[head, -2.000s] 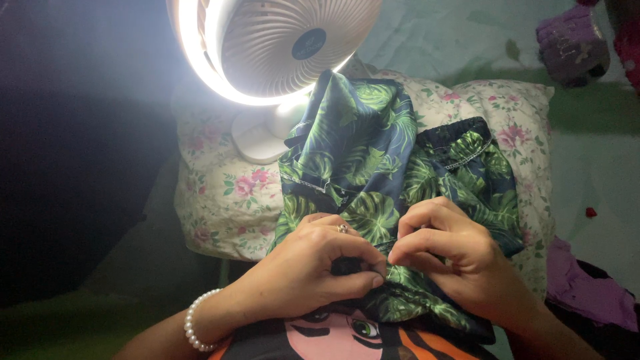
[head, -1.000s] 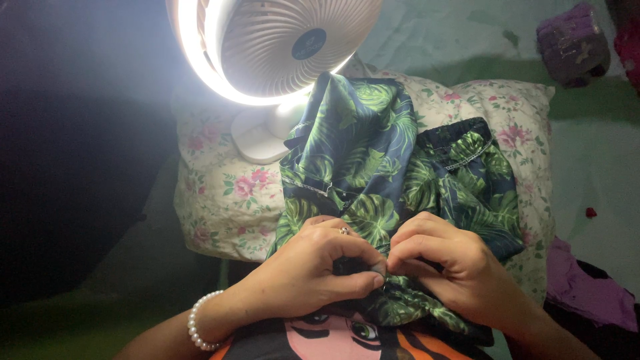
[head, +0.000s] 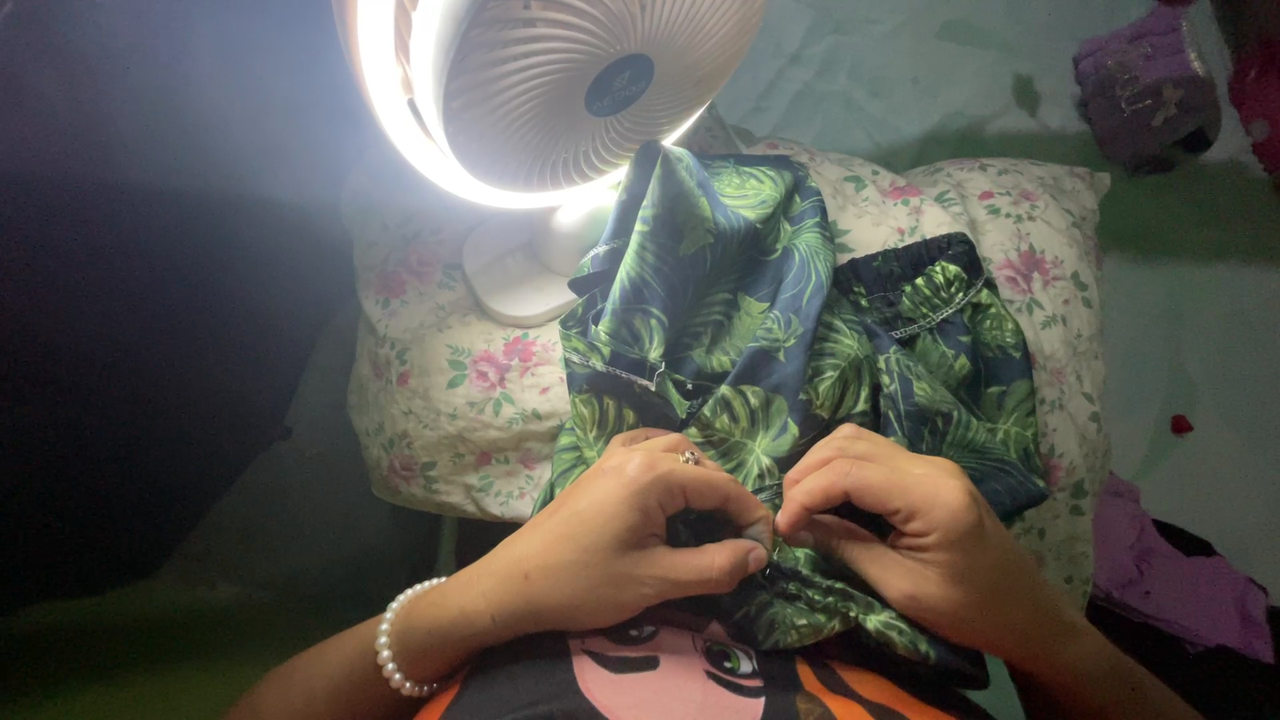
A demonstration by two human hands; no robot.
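Leaf-print fabric shorts (head: 720,290) in dark blue and green lie over a floral pillow, their near part gathered in front of me. My left hand (head: 650,530), with a ring and a pearl bracelet (head: 385,640), pinches the fabric between thumb and forefinger. Close beside it, my right hand (head: 890,530) has its thumb and fingertips together at the same spot on the cloth. The fingertips of both hands nearly touch. Whether they hold something small, such as a needle or thread, cannot be made out. White stitching runs along a seam of the shorts.
A lit white fan (head: 560,100) stands on its base (head: 510,270) on the floral pillow (head: 450,430). A purple item (head: 1150,90) lies at the upper right, a small red thing (head: 1181,425) at the right, and purple cloth (head: 1170,570) at the lower right.
My right hand has shifted slightly against my left since two seconds ago, its fingertips staying near the pinched fabric. The shorts, the pillow and the fan have stayed in place.
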